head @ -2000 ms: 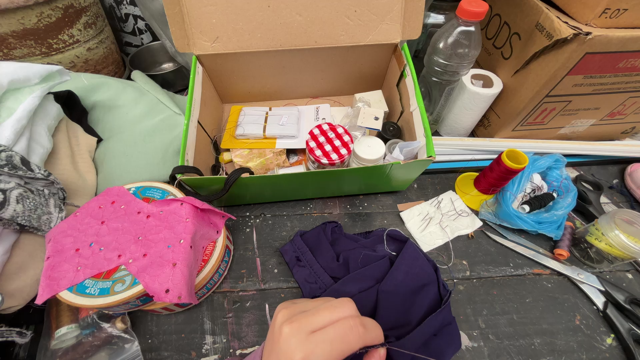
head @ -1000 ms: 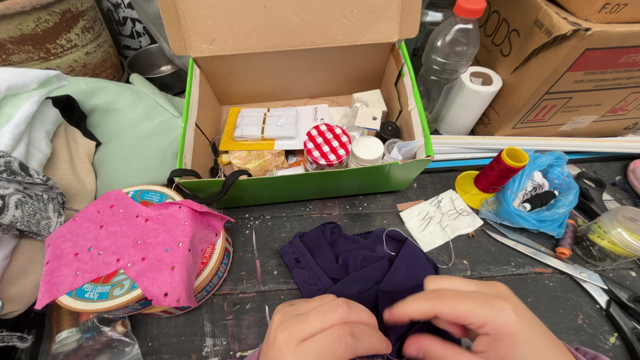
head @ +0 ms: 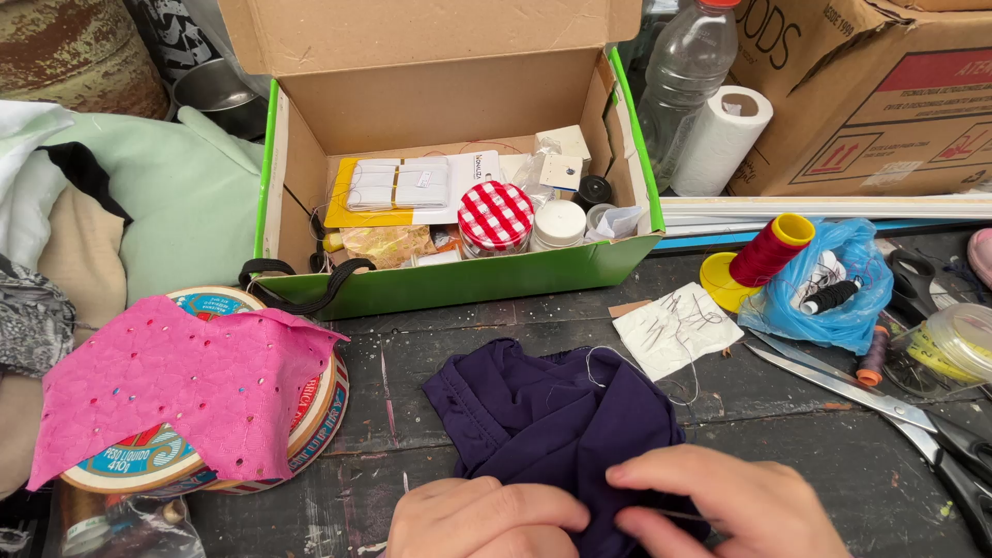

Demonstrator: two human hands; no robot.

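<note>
Dark purple fabric [head: 558,418] lies bunched on the black table at the lower middle. My left hand [head: 488,518] is closed on its near edge. My right hand [head: 721,504] is just right of it, thumb and index finger apart at the fabric; a thin thread or needle shows by the thumb, too fine to tell which. A loose pale thread [head: 593,368] curls over the cloth toward a white piece of paper or cloth stuck with needles [head: 678,329]. Large scissors [head: 899,411] lie at the right, beside a blue plastic bag [head: 821,310] holding small spools.
An open green cardboard box [head: 465,279] with jars and sewing supplies stands behind. Pink sequined fabric [head: 170,380] covers round tins at left. A red thread cone [head: 771,252], a plastic bottle [head: 686,93], a paper roll [head: 725,143] and a clear tub [head: 949,345] are at right.
My right hand has come in beside the left one since two seconds ago, and its thumb and index finger have moved apart at the fabric. The left hand stays at the purple cloth.
</note>
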